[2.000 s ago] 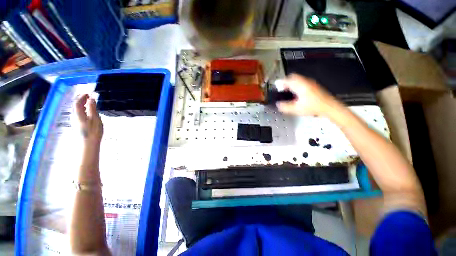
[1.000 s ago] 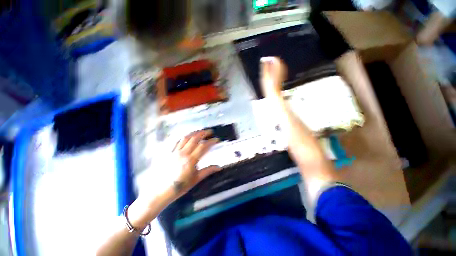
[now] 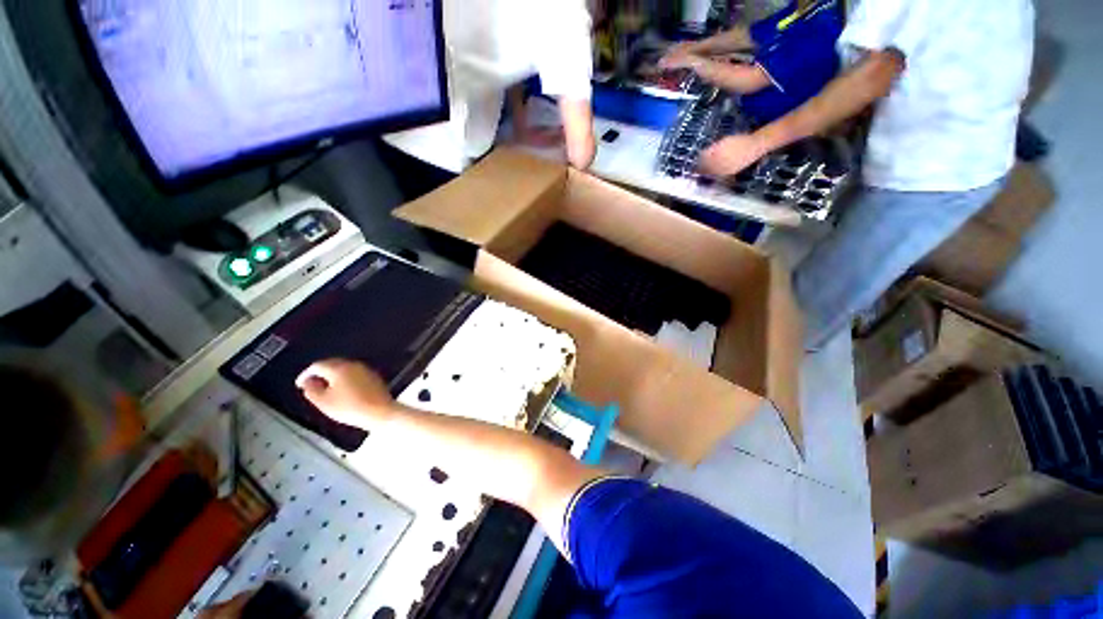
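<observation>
The orange-red fixture (image 3: 200,559) lies at the lower left with black housings (image 3: 151,538) in its slot. My right hand (image 3: 345,393) is over the black mat (image 3: 363,314), fingers curled; whether anything is inside it is hidden. Only fingertips of my left hand (image 3: 232,602) show at the bottom edge, beside a black housing (image 3: 278,601); the rest is cut off and their grip is unclear. The open cardboard carton (image 3: 605,351) stands right of the bench, holding black gridded parts (image 3: 623,281) and some white pieces at its right end.
A control box (image 3: 272,256) with green lights stands behind the mat, below a monitor (image 3: 272,67). A teal-edged drawer (image 3: 532,586) juts from the bench. Three people work beyond the carton, by a tray of parts (image 3: 774,181). More cartons (image 3: 956,460) stand at right.
The view has swung right, bringing in the monitor, people and whole carton; the blue tray is out of view. My right hand's fingers are now curled; my left hand is mostly out of the picture.
</observation>
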